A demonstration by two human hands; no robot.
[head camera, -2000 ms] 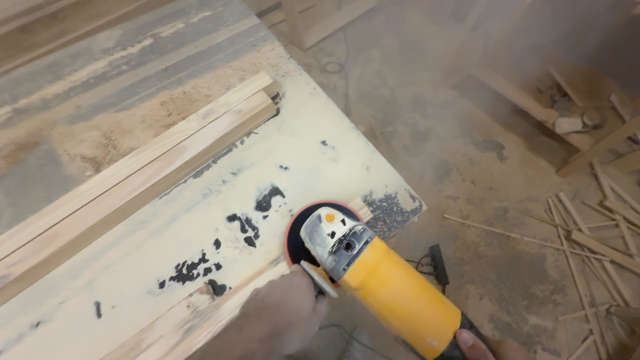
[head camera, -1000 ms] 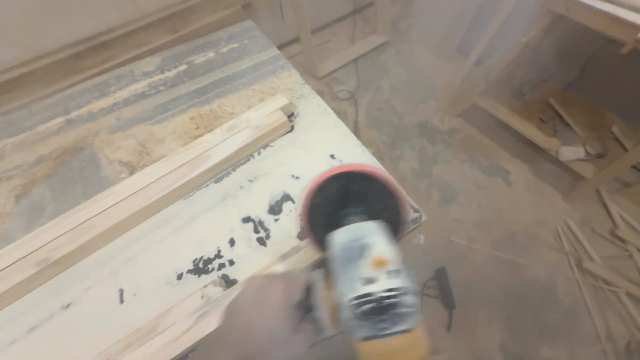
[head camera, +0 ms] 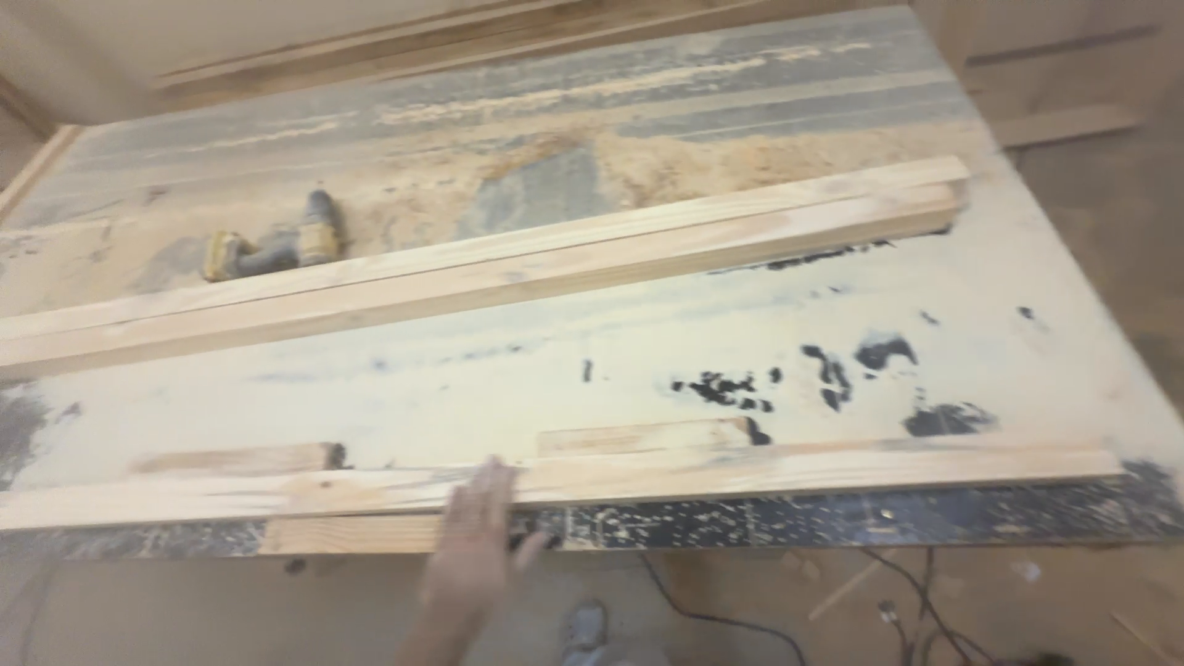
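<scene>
My left hand lies palm down, with its fingers over a long wooden strip along the table's near edge. Its thumb is spread to the right, and nothing is gripped in it. Beside the palm, a short wood piece shows between the strip and the edge. Two more short blocks, one at left and one at right, lie against the strip's far side. My right hand and the angle grinder with its sanding disc are out of view.
Two long wooden battens lie side by side across the dusty, paint-spotted table. Behind them rests a yellow and black cordless drill. Cables and wood scraps lie on the floor below, near a shoe.
My left hand has let go of the grinder and now touches the strip. The grinder and my right hand have left the view. The view has swung left, bringing in the drill.
</scene>
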